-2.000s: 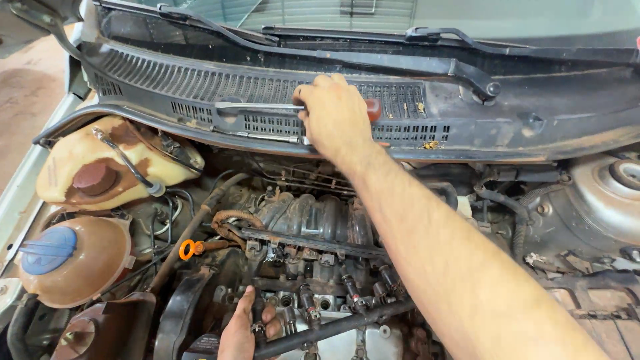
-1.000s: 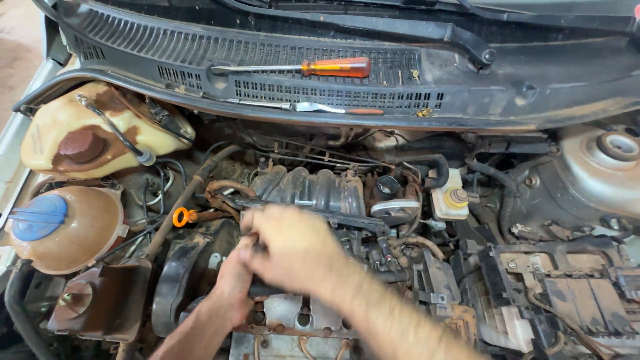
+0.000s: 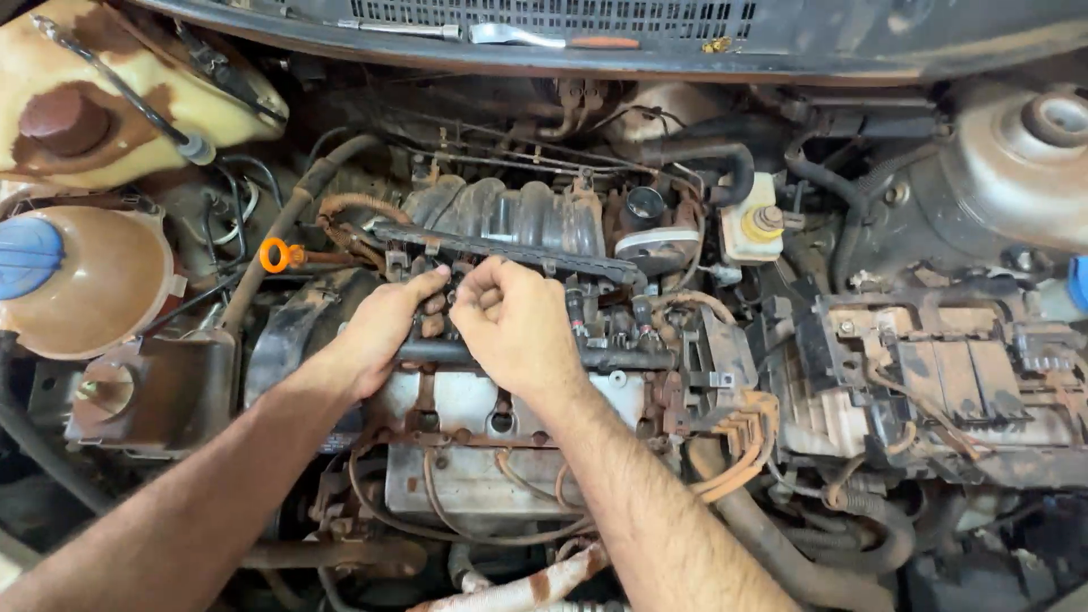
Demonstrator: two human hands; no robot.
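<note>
Both my hands are over the engine, close together at the fuel rail (image 3: 442, 351). My left hand (image 3: 387, 323) has its fingers curled around a small dark part behind the rail; the part is mostly hidden. Just right of it, my right hand (image 3: 514, 314) pinches thumb and fingers together at the same spot, and whether something is between them cannot be seen. A black wiring channel (image 3: 510, 248) runs behind the fingers, in front of the ribbed intake manifold (image 3: 510, 212). Fuel injectors (image 3: 642, 314) stand along the rail to the right.
A ratchet (image 3: 527, 36) and a metal socket extension (image 3: 408, 31) lie on the cowl. The orange dipstick ring (image 3: 274, 255) stands left of my hands. Farther left is a coolant reservoir (image 3: 102, 289). Orange ignition leads (image 3: 748, 438) and a dusty battery tray area (image 3: 943, 374) are at right.
My right hand has come down from the screwdriver at the cowl to the engine, beside my left hand. The screwdriver was left lying on the cowl. The view has shifted lower.
</note>
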